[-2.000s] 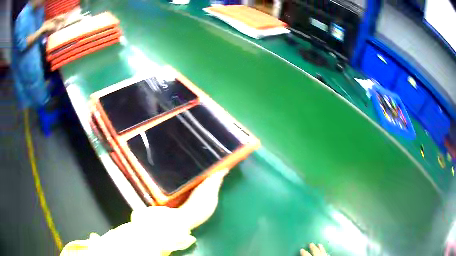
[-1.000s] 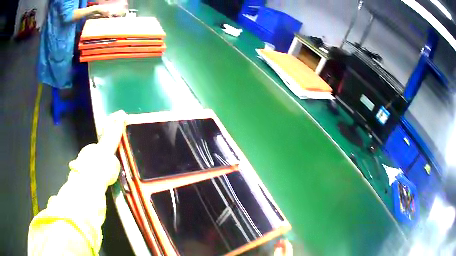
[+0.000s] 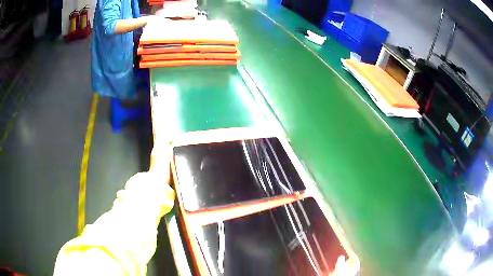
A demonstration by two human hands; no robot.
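Note:
An orange-red foam tray stack (image 3: 243, 208) lies in front of me on the green bench. Two dark tablets sit in its top layer: the farther tablet (image 3: 238, 173) and the nearer tablet (image 3: 270, 242), cut off by the bottom edge. Shiny streaks cross their black faces. My left hand (image 3: 162, 153), washed out by glare below a yellow sleeve, is closed on the tray's far left side. My right hand (image 3: 341, 265) shows only as pale fingers over the tray's near right corner. The rest of it is out of frame.
Another foam stack (image 3: 189, 47) stands farther along the bench, beside a person in blue (image 3: 116, 51). The green conveyor (image 3: 346, 140) runs along the right. Beyond it are orange foam sheets (image 3: 384, 86), blue bins (image 3: 354, 31) and a dark monitor (image 3: 454, 110). Floor lies left.
My left hand has moved from the tray's near edge to its far left side. My right hand has come to the near right corner. The view has swung left, so the scene sits farther right.

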